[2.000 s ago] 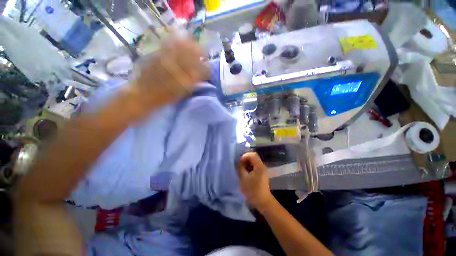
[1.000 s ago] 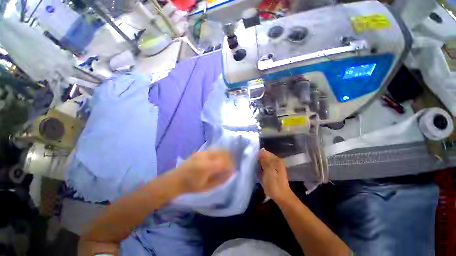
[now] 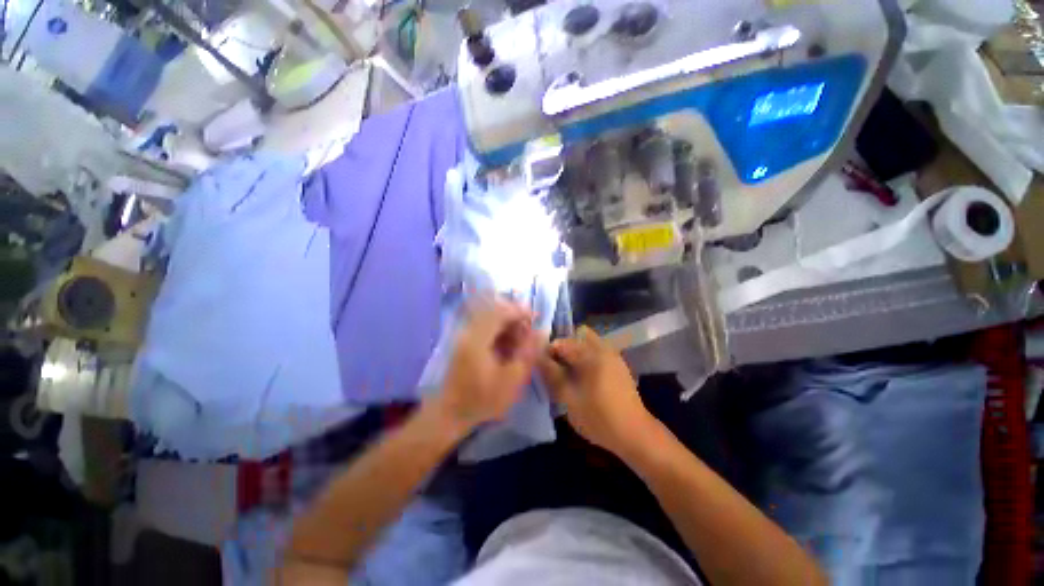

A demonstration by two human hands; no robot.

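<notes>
A light blue garment piece lies in front of the needle area and hangs over the table's front edge, its upper part white in the lamp glare. My left hand is on it, fingers curled, slightly blurred. My right hand is just right of it, fingers pinched at the piece's right edge. The two hands are close together. The overlock machine stands behind and to the right. The presser foot and needle are hidden in the glare.
Purple-lilac cloth and a light blue piece lie to the left. A white tape roll stands right, its strip running left. Thread tails hang before the machine. Folded light blue pieces and a red basket are lower right.
My left hand has come down from the upper left to beside my right hand. The large rumpled cloth no longer covers the purple-lilac cloth. The view has shifted a little.
</notes>
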